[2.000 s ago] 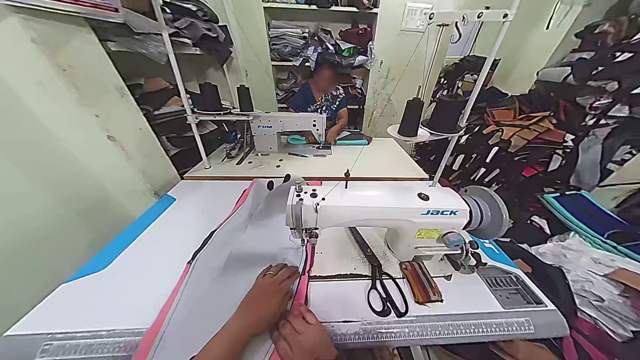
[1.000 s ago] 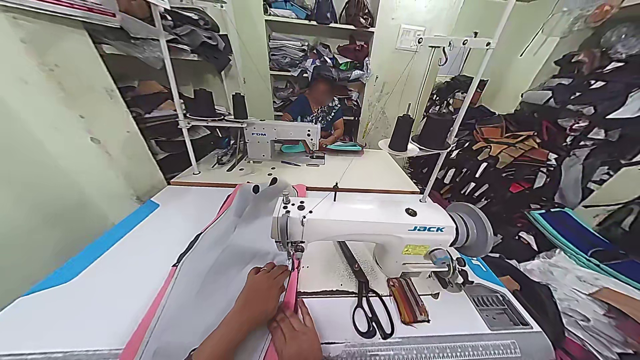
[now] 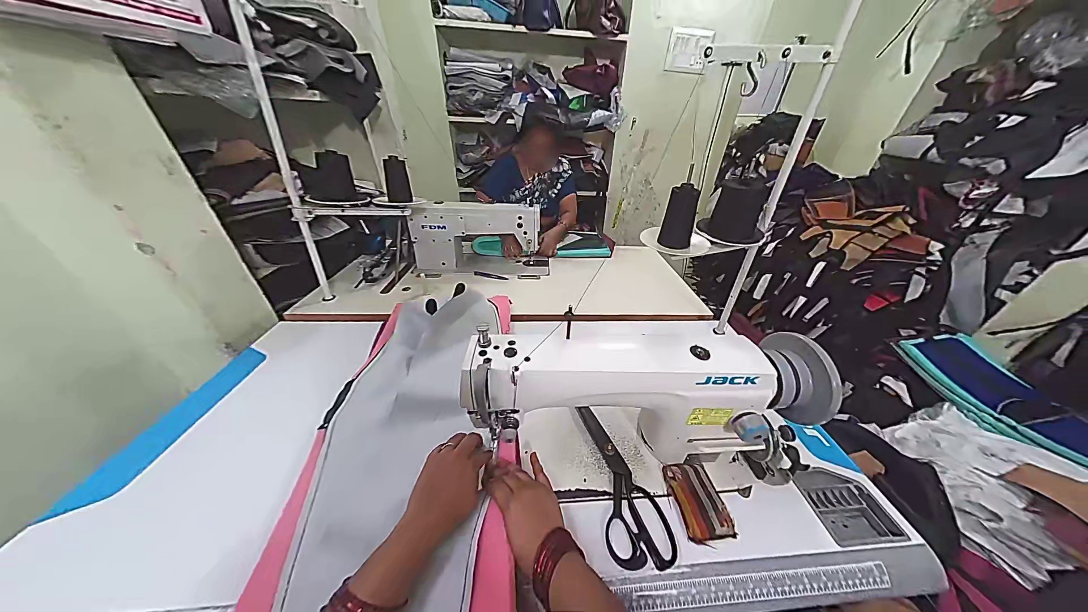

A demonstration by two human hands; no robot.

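A grey fabric panel [image 3: 391, 442] with pink edging strips lies on the white table, its right edge running under the needle of a Jack sewing machine [image 3: 612, 374]. My left hand [image 3: 455, 480] rests on the panel just in front of the presser foot, fingertips at the seam. Beside it, my right hand [image 3: 523, 497] holds the pink strip [image 3: 493, 544] at the edge between thumb and fingers. Black-handled scissors [image 3: 629, 501] lie right of my right hand, blades pointing away under the machine arm. A striped multicoloured cloth bundle [image 3: 699, 501] sits beside them.
A ruler [image 3: 756, 585] runs along the table's front edge. Black thread cones [image 3: 678, 217] stand on a rack behind the machine. Across from me, a person [image 3: 531, 178] works at another sewing machine [image 3: 467, 234]. Fabric scraps [image 3: 977, 484] are heaped at the right.
My right hand has moved forward along the edge, nearer the needle and closer to my left hand. The view has shifted somewhat.
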